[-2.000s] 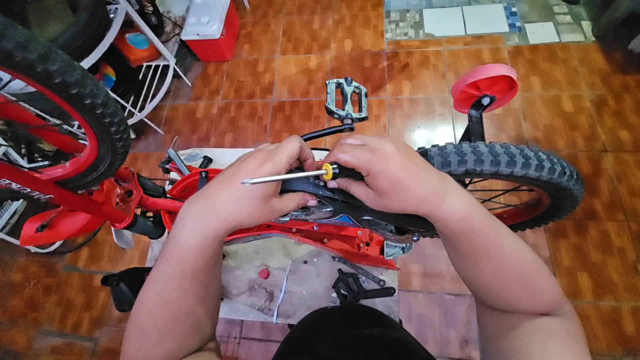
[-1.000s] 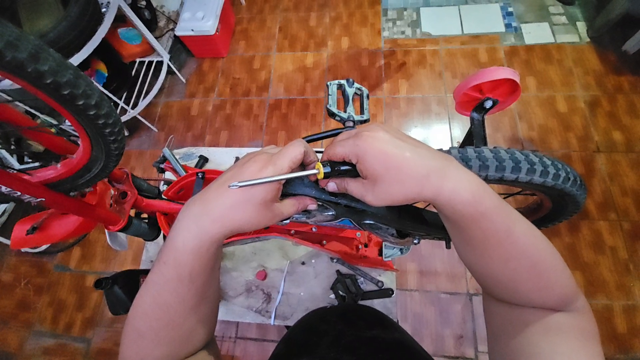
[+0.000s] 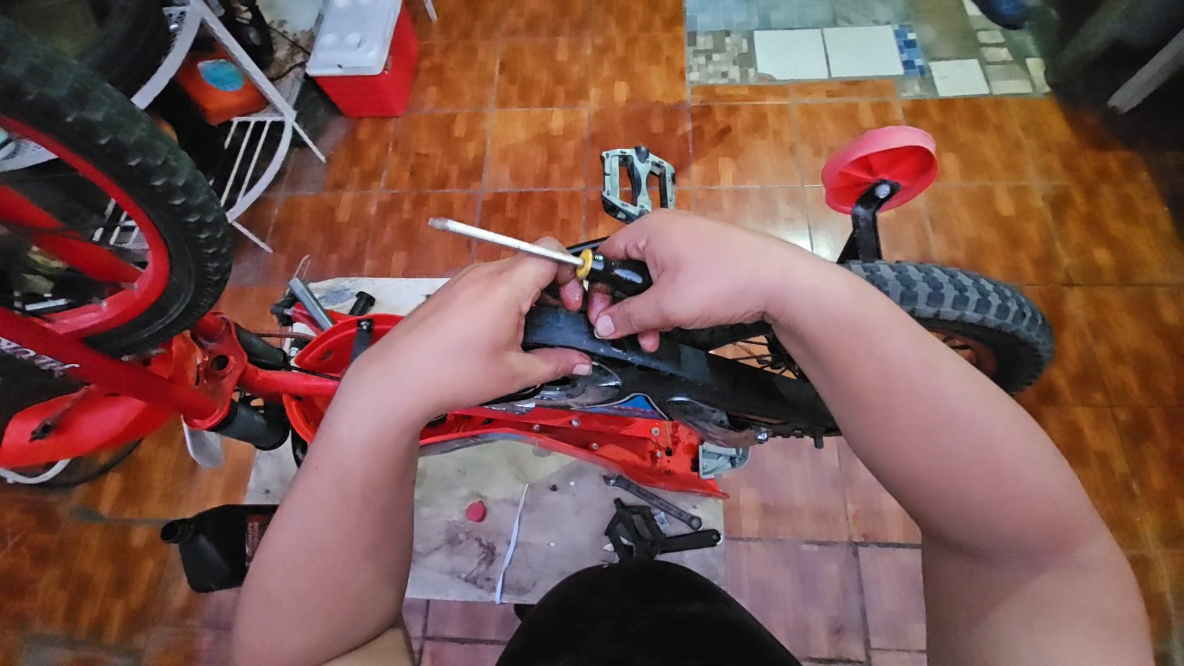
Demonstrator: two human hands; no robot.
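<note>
My right hand (image 3: 694, 273) holds a screwdriver (image 3: 518, 244) by its black and yellow handle, the metal shaft pointing left over my left hand. My left hand (image 3: 490, 338) lies on the bicycle's black chain guard (image 3: 684, 365), thumb and fingers on either side of its end; whether it grips the guard firmly is hard to tell. The fingertips of both hands nearly meet there. Below the guard runs a red plastic bicycle part (image 3: 592, 444). A pedal (image 3: 638, 180) stands beyond my hands. The rear tyre (image 3: 962, 310) and a red training wheel (image 3: 879, 166) are at the right.
A front wheel with a knobbly tyre (image 3: 199, 213) rises at the left, by a white metal rack (image 3: 277, 139) and a red cooler (image 3: 365, 65). On the stained sheet (image 3: 462, 536) lie a wrench (image 3: 652, 501), a black crank part (image 3: 638, 532) and a red cap. A black bottle (image 3: 217, 546) is at lower left.
The screwdriver's shaft has swung so that its tip now points higher, up and to the left; before, it lay nearly level across my left hand.
</note>
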